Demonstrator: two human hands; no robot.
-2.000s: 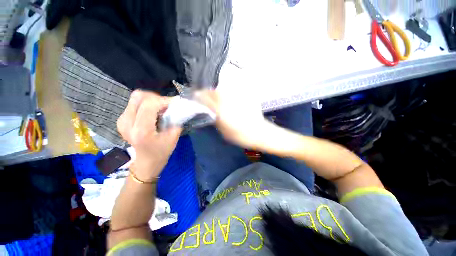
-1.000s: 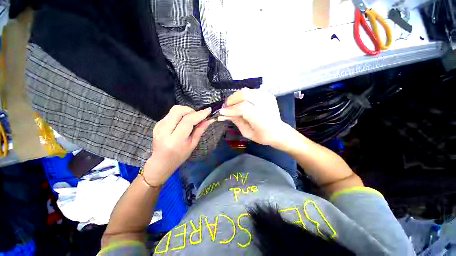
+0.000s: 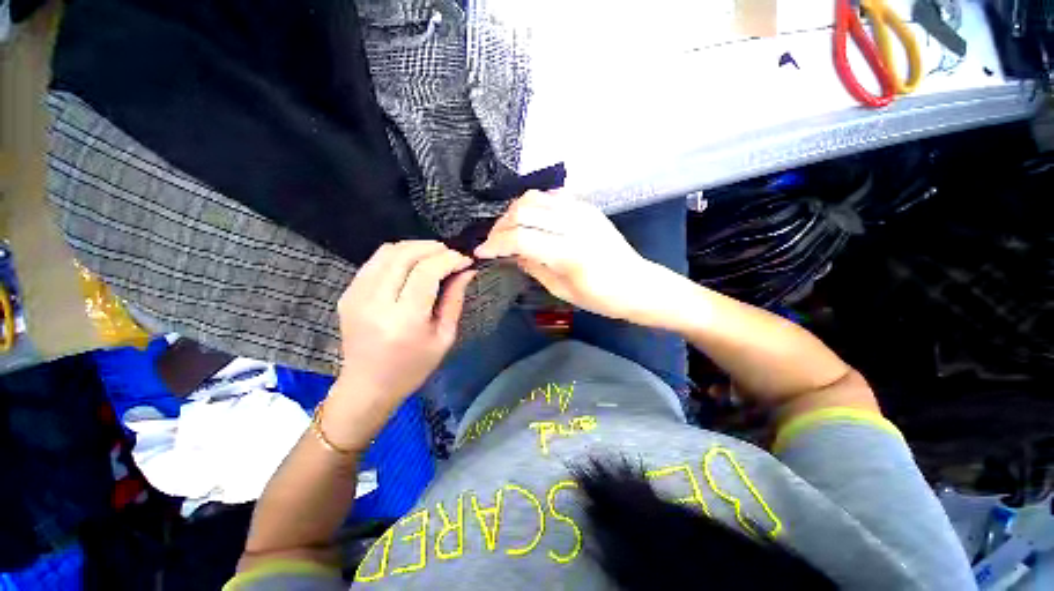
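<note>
The garment's plaid outer cloth (image 3: 197, 231) and its black lining (image 3: 243, 127) lie over the table's left part and hang towards my lap. My left hand (image 3: 399, 306) pinches the garment's dark edge between thumb and fingers. My right hand (image 3: 561, 252) pinches the same dark edge just to the right, with the fingertips of both hands almost touching. A dark zipper tape end (image 3: 541, 179) sticks out above my right hand. Whatever lies between the fingertips is mostly hidden.
Scissors with red and yellow-orange handles (image 3: 867, 58) lie at the white table's (image 3: 693, 116) right, beside a small grey-green tool (image 3: 939, 25). A cardboard strip (image 3: 41, 277) is at left. White scraps (image 3: 214, 444) lie in a blue crate (image 3: 399, 468). Dark garments (image 3: 809, 242) are at right.
The crumpled pale piece held two seconds ago no longer shows. Both hands have come together on the dark edge. Since one second ago, they have shifted slightly left.
</note>
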